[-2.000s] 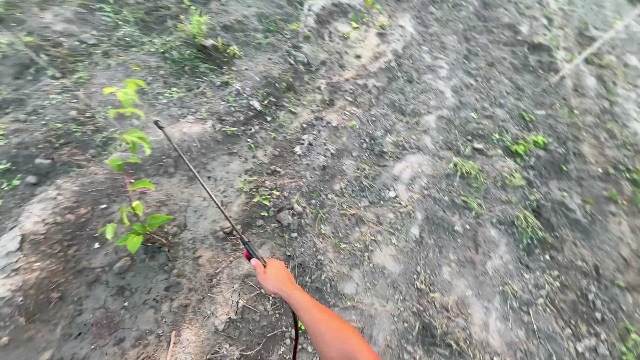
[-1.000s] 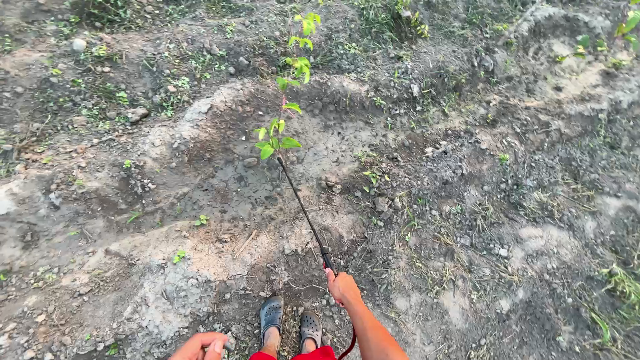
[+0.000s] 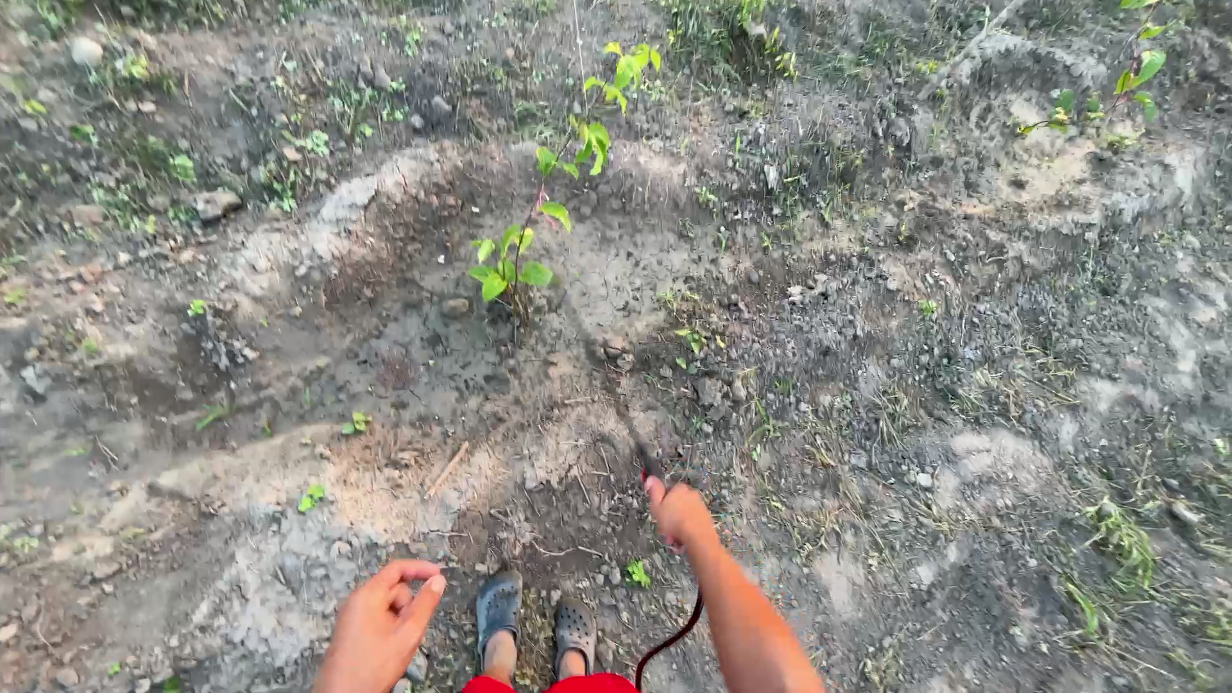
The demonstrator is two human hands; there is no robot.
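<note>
My right hand [image 3: 685, 515] is closed around the dark handle of a spray wand [image 3: 640, 445], whose thin lance is blurred and points up and left toward a leafy sapling [image 3: 520, 250]. A dark red hose [image 3: 674, 640] runs down from under the right wrist to the bottom edge. The sapling stands upright in a shallow dip of soil, with bright green leaves on a thin stem. At the lower left, my left hand [image 3: 385, 616] holds nothing; its fingers are loosely curled, with the thumb close to the index finger.
My feet in grey clogs [image 3: 499, 606] stand at the bottom centre. Another sapling [image 3: 1136, 82] is at the upper right. A ridge of pale soil [image 3: 371, 188] curves at the left of the dip. Stones [image 3: 217, 204], small weeds and a short stick [image 3: 448, 469] lie around.
The left hand, absent two seconds ago, has come further into view since one second ago. The wand's lance overlapped the sapling's lower leaves a second ago and now appears right of its base.
</note>
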